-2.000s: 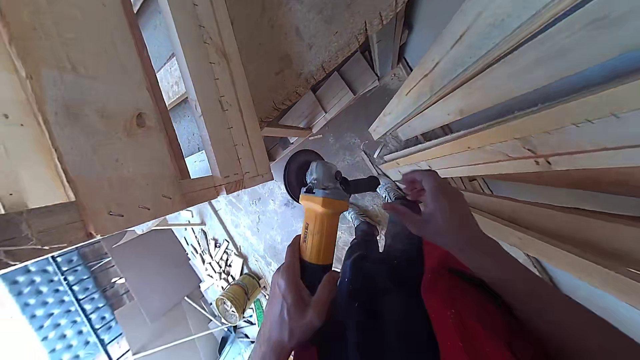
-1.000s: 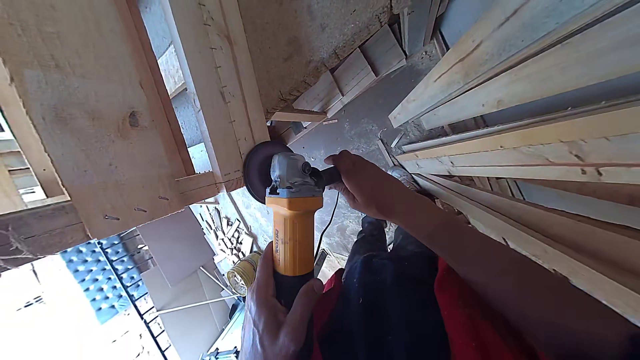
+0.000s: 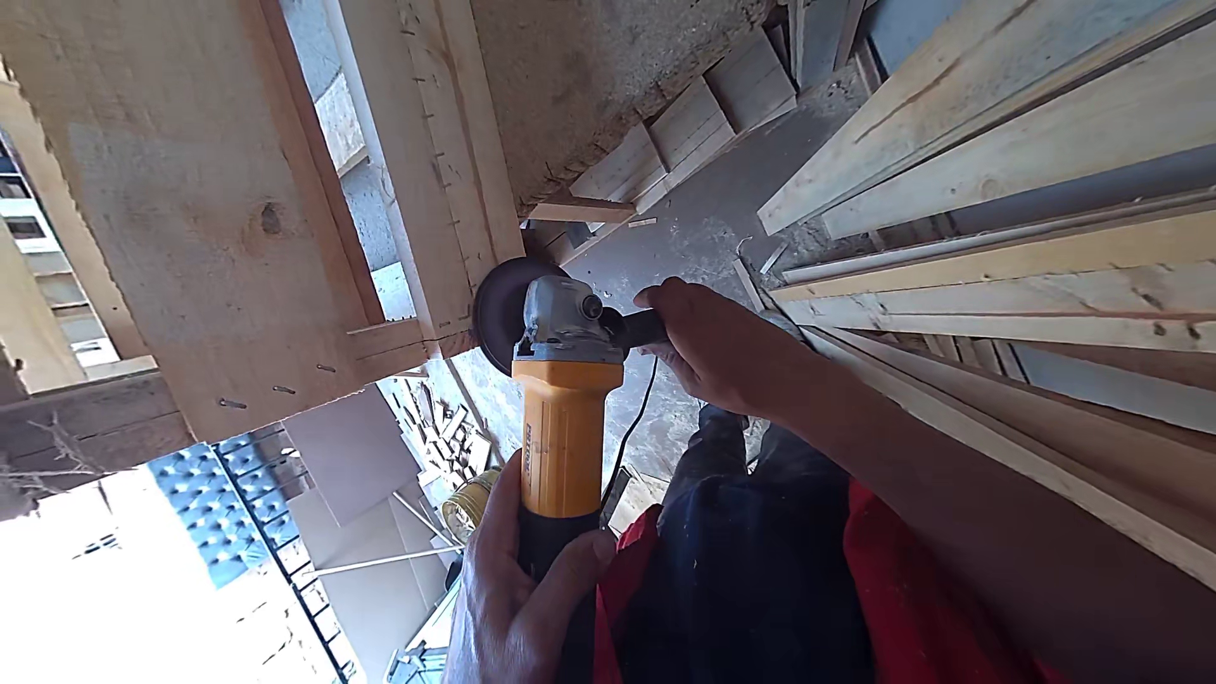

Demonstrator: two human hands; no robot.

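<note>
A yellow angle grinder (image 3: 565, 437) with a grey metal head stands in front of me. My left hand (image 3: 527, 589) wraps the black rear end of its body. The fingers of my right hand (image 3: 703, 342) close on the black side handle (image 3: 641, 329). The dark round disc (image 3: 503, 309) lies against or very near the lower corner of a wooden frame (image 3: 442, 171); whether they touch I cannot tell. Bent nails or staples stick out along that frame's board. A wide plank (image 3: 199, 209) with a knot and several nails lies to the left.
Long wooden boards (image 3: 997, 285) lean along the right side. A dark cord (image 3: 631, 427) hangs beside the grinder. Wood offcuts (image 3: 446, 432), a yellow roll or bucket (image 3: 465, 503) and a blue tufted panel (image 3: 204, 503) are below left. My legs are under the grinder.
My right hand, apart from the side handle two seconds ago, has closed on it. The grinder has moved up and its disc is closer to the frame's corner.
</note>
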